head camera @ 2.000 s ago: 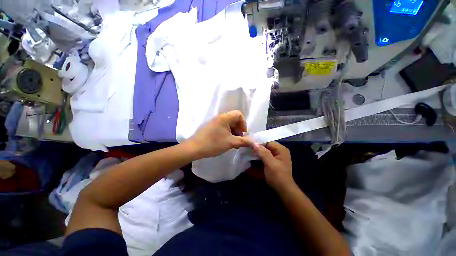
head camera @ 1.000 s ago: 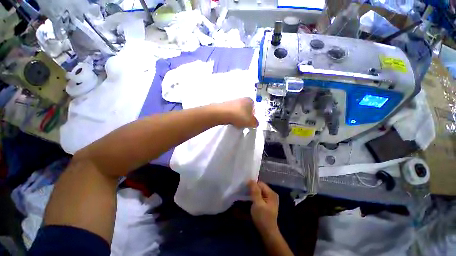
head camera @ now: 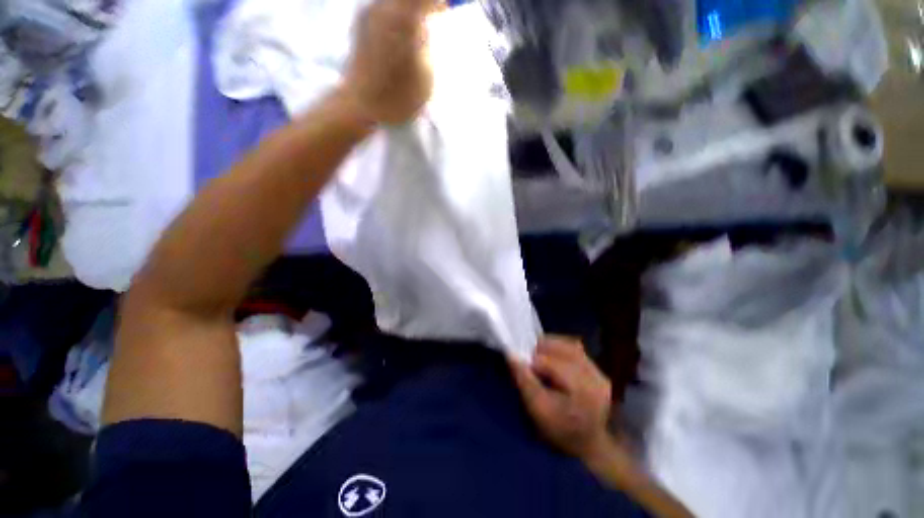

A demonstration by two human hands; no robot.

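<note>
A white garment piece [head camera: 436,223] stretches from the needle area at the top down to the lap, its right edge pulled fairly straight. My right hand [head camera: 567,395] pinches its lower right corner near my body. My left hand [head camera: 390,61] is at the top, on the cloth beside the brightly lit needle area; its fingertips are blurred and partly cut off, so its grip cannot be told. The overlock machine [head camera: 608,51] is blurred at the top, with a yellow label. White tape [head camera: 709,152] runs toward the tape roll [head camera: 859,139] at the right.
Violet cloth [head camera: 238,142] and stacked white pieces [head camera: 127,152] lie left of the work. White heaps are below the table at left [head camera: 294,395] and right [head camera: 740,354]. A dark pad [head camera: 800,86] and small black device [head camera: 787,167] lie near the roll. Red-green snips [head camera: 41,238] are far left.
The view has tilted down and blurred. The tape earlier held between both hands now lies by the machine. My right hand has drawn the cloth's lower corner toward my body; my left hand stays near the needle area.
</note>
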